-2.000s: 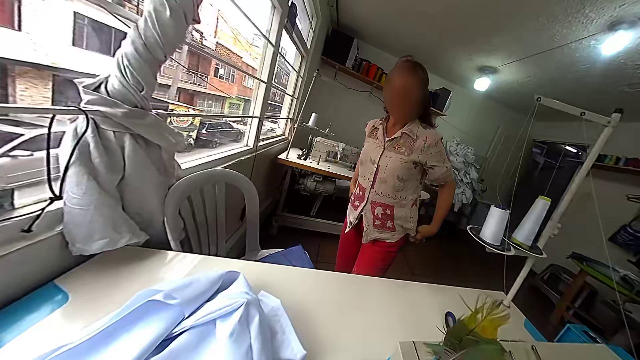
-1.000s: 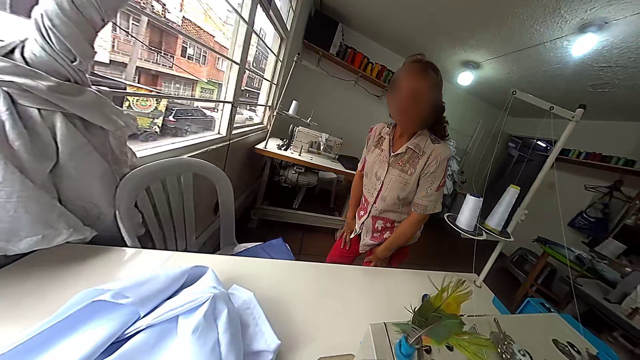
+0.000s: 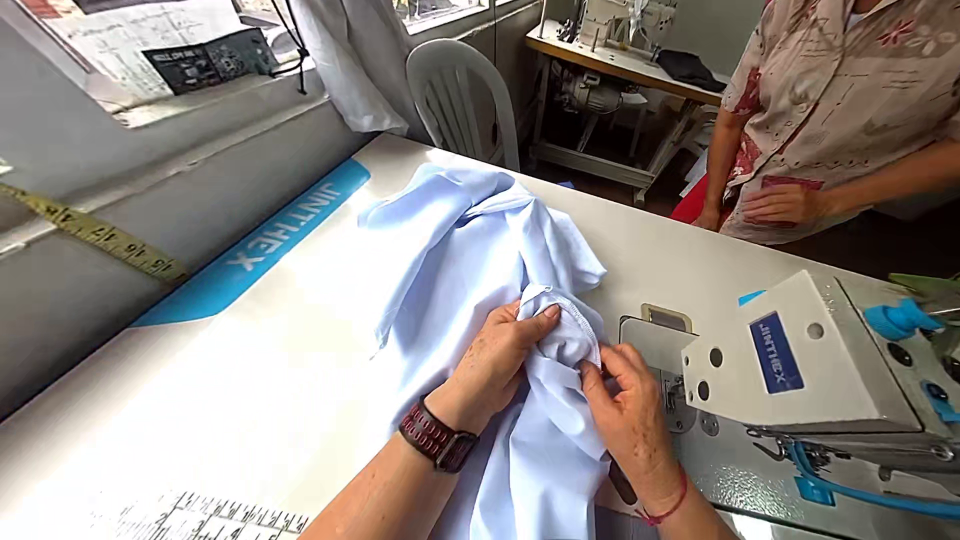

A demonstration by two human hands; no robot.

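A light blue fabric garment [image 3: 465, 247] lies bunched over the white tabletop, and its lower part hangs toward me between my forearms. My left hand [image 3: 506, 352], with a dark watch band on the wrist, grips an overlocked edge of the cloth between thumb and fingers. Just right of it, my right hand [image 3: 626, 397] pinches the same edge with thumb and fingertips; a red string circles that wrist. Close beyond my right hand stands the head of a Jinthex sewing machine [image 3: 795, 352], its needle area beside my fingers. A dark object partly shows under my right hand.
Across the table stands a person [image 3: 832, 127] in a patterned shirt. A grey plastic chair [image 3: 465, 90] is at the far edge, with another sewing machine table [image 3: 622, 67] behind. A yellow measuring tape [image 3: 94, 232] hangs at the left by the window wall.
The view has tilted down to the table. Both my hands, not visible in the earlier frames, now hold the light blue cloth. The person across the table has a hand raised to the front of the shirt.
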